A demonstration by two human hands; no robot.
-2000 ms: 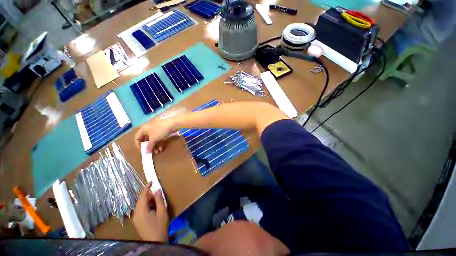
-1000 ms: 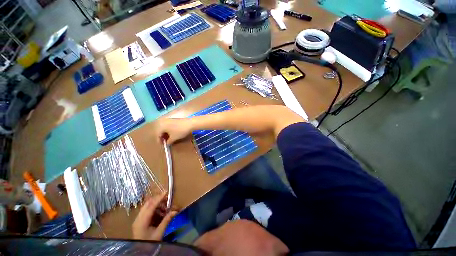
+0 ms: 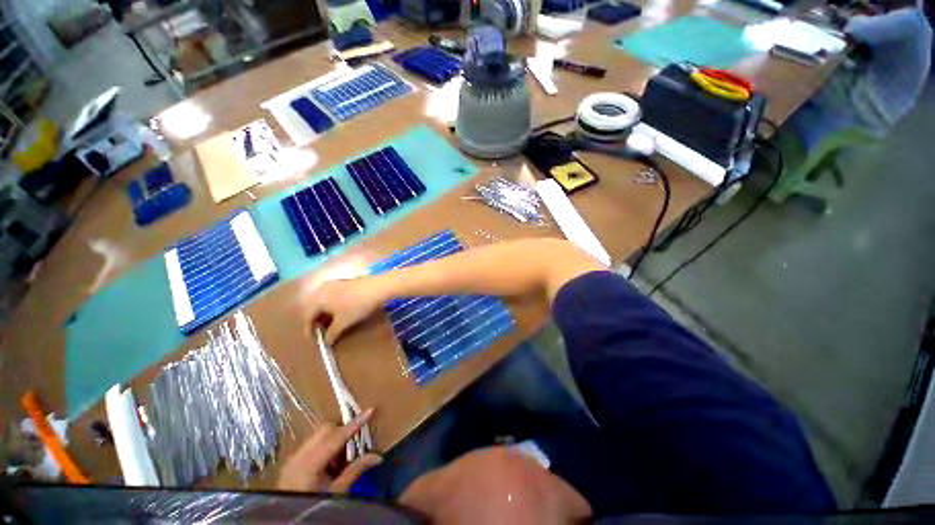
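Observation:
My right hand (image 3: 346,306) pinches the far end of a narrow white strip (image 3: 333,371) above the brown bench. My left hand (image 3: 326,458) holds its near end, where the strip looks split or fanned into several thin layers. A blue solar cell array (image 3: 451,326) with pale parallel lines lies to the right, partly under my right forearm, with a small dark tool (image 3: 421,355) on its near corner. A spread of long silver ribbon (image 3: 217,402) lies to the left of the strip.
A green mat (image 3: 113,326) holds two dark cell groups (image 3: 322,214) and a blue cell string (image 3: 220,269). Behind are short silver pieces (image 3: 510,199), a grey domed machine (image 3: 492,113), a sponge stand (image 3: 570,174) and a black box (image 3: 689,115). A person's sleeve (image 3: 890,56) shows far right.
The strip turned from flat and wide to edge-on, and its near end now looks fanned into layers. Both hands still hold it. The camera view has shifted.

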